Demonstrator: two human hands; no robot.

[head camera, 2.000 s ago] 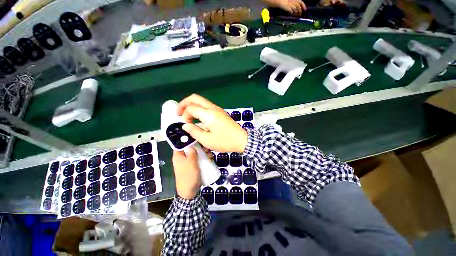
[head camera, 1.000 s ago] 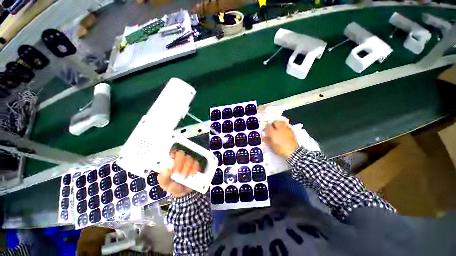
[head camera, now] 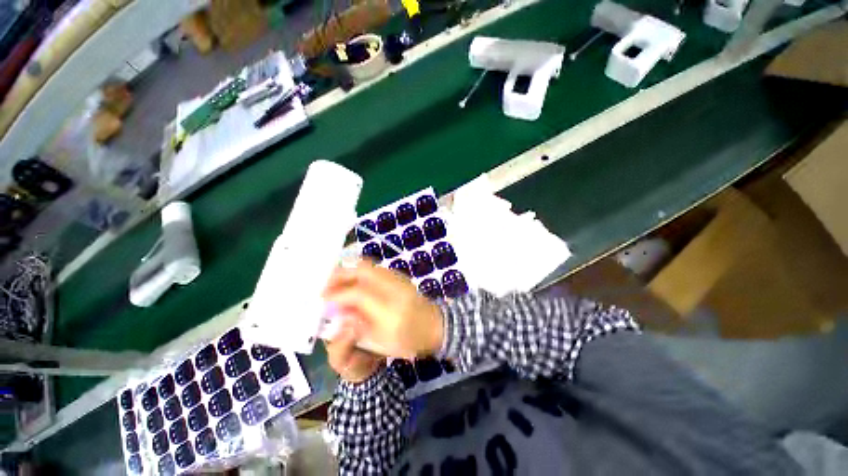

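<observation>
A white camera housing is held up in front of me, tilted, its tube end up and to the right. My left hand is at its lower end, gripping the bracket, mostly hidden behind my right hand. My right hand lies over the bracket area with a small pinkish-white piece at its fingertips, probably a wipe. A sticker sheet with rows of black panels lies behind my hands, partly covered by them. White wipes or backing paper lie right of that sheet.
More sticker sheets under clear plastic lie at left. Other white housings stand on the green belt, one at left and several at upper right. A white tray and tape roll lie across the belt. Cardboard is at right.
My right hand has moved from the white pile at right to the held housing, now with a small pinkish-white piece. The housing stays in my left hand. The view has turned and shifted.
</observation>
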